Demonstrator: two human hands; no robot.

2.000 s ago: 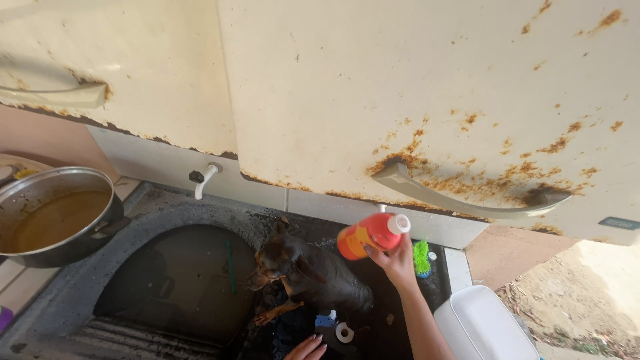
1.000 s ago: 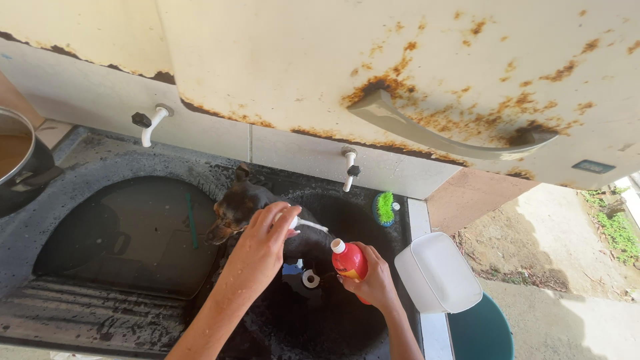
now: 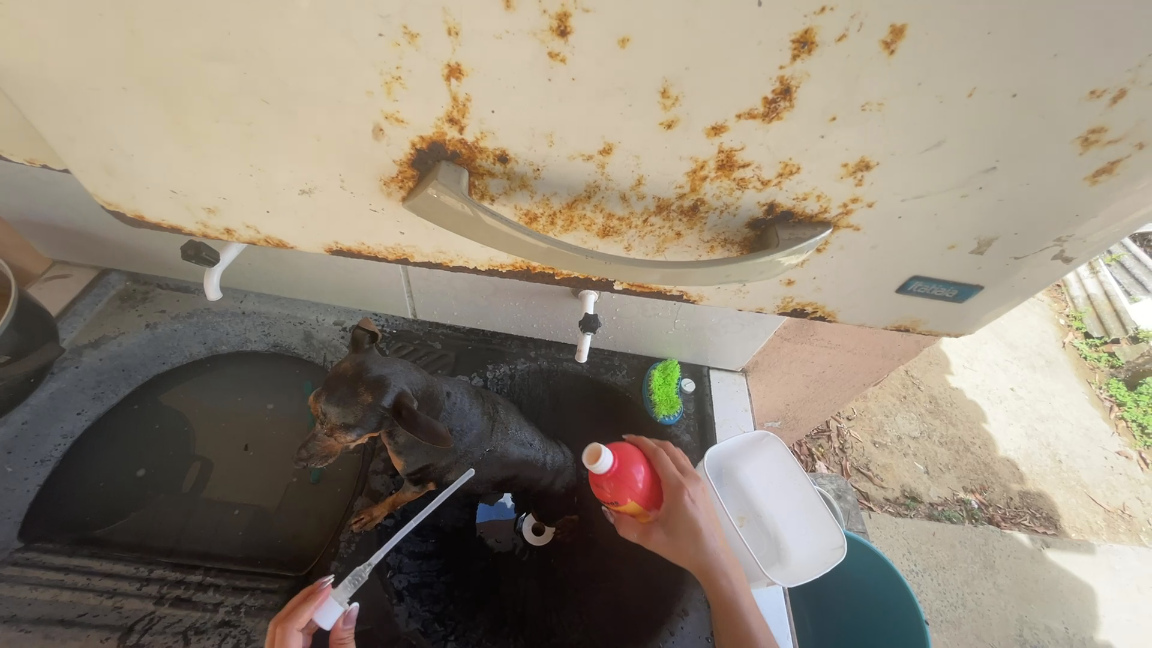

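Observation:
My left hand [image 3: 310, 616], at the bottom edge, pinches a white pump top with a long clear tube [image 3: 389, 540] pointing up and right. In my right hand [image 3: 670, 513] is a red plastic bottle [image 3: 625, 479], its white neck uncapped and tilted up to the left. A wet dark dog [image 3: 450, 423] with tan legs stands in the right basin of a dark double sink [image 3: 621, 585], its head over the left basin's rim. Near its hind legs lies a small white ring-shaped piece [image 3: 537, 530] beside something blue.
Two white taps [image 3: 220, 270] [image 3: 587, 328] stick out under a rusty cabinet [image 3: 576, 108]. A green-bristled brush [image 3: 664, 391] lies at the back right. A white plastic container [image 3: 776, 508] sits on the right edge above a teal bucket [image 3: 855, 603]. A pot [image 3: 22, 351] stands far left. The left basin holds murky water.
The pump top has come off the bottle, and my left hand has moved down and left with it. The bottle, earlier held near its top, now sits in my right hand's side grip.

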